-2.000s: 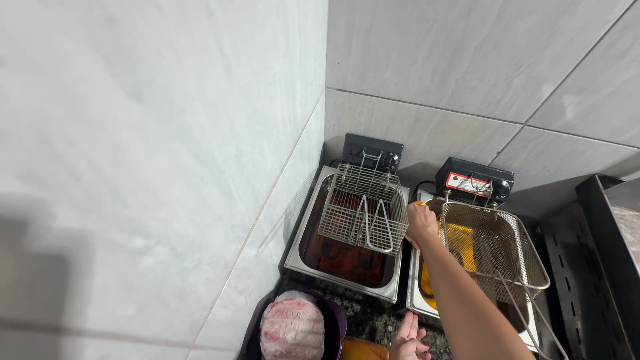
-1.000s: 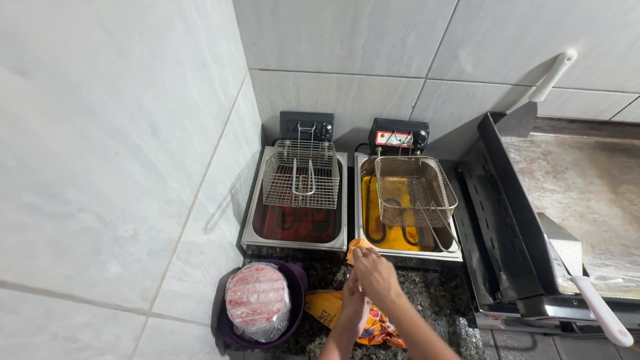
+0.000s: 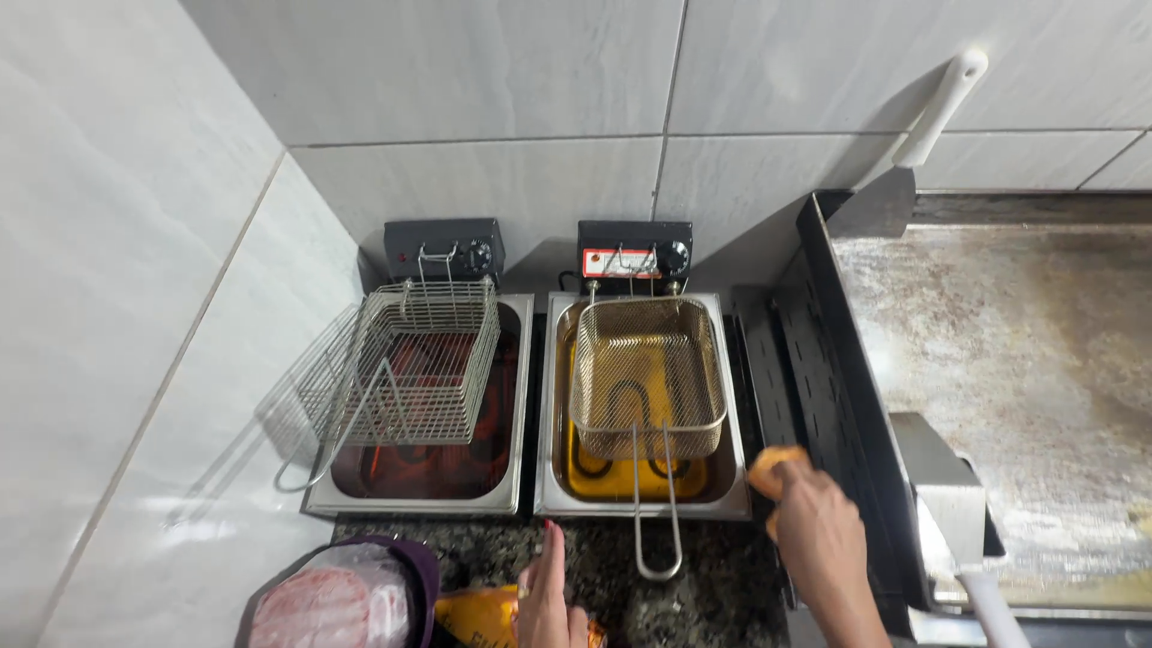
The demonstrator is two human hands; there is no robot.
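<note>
My right hand grips an orange cloth beside the right-hand fryer's front right corner. My left hand, fingers straight and holding nothing, is low in front of the fryers, over a yellow-orange package. The right-hand deep fryer holds golden oil, and a fine-mesh basket with its handle towards me hangs above it. Over the left-hand fryer, with dark reddish oil, a wire basket sits tilted. Frozen pink patties in plastic lie in a purple bowl.
A flat griddle with a dark raised edge stands at the right. One white-handled scraper leans at its back left corner, another rests on its near left side. Tiled walls rise behind and at the left; the counter is dark speckled stone.
My hands, close together in front of the fryers a second ago, are now apart; the right one has moved right with the cloth. The left fryer's wire basket sits differently, its handle now towards the front left.
</note>
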